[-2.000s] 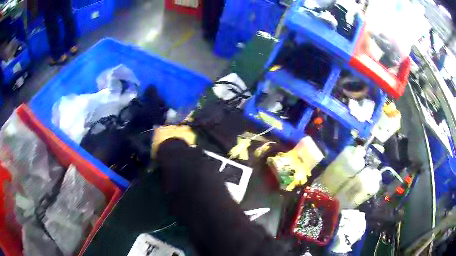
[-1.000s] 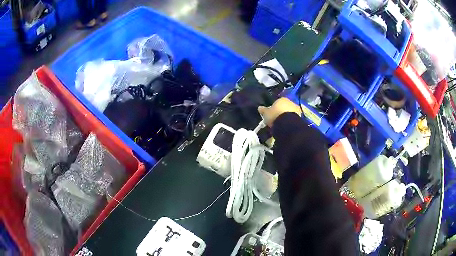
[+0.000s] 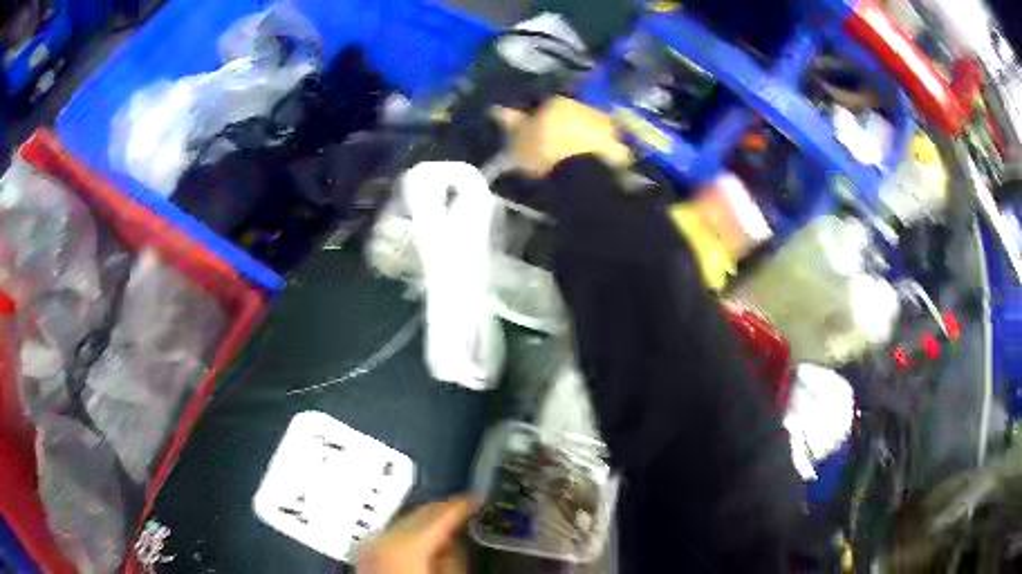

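The frame is blurred. My right hand, in a black sleeve, reaches to the far side of the bench at dark items beside the blue trays; its fingers are blurred. My left hand is cut off by the bottom edge, its fingertips at the left edge of the open socket housing, with a board and parts inside. A white top cover with dark slots lies flat to its left. A coiled white power cord lies mid-bench, with a whitish block partly behind it.
A red crate of bubble-wrap bags and a blue crate of plastic and dark cables stand left. Blue trays are upper right. A red tray and translucent bottles stand right of my arm.
The view has shifted, and bench items appear higher. My left hand has come in at the bottom, by the open housing, which now shows more fully. My right hand stays at the far side.
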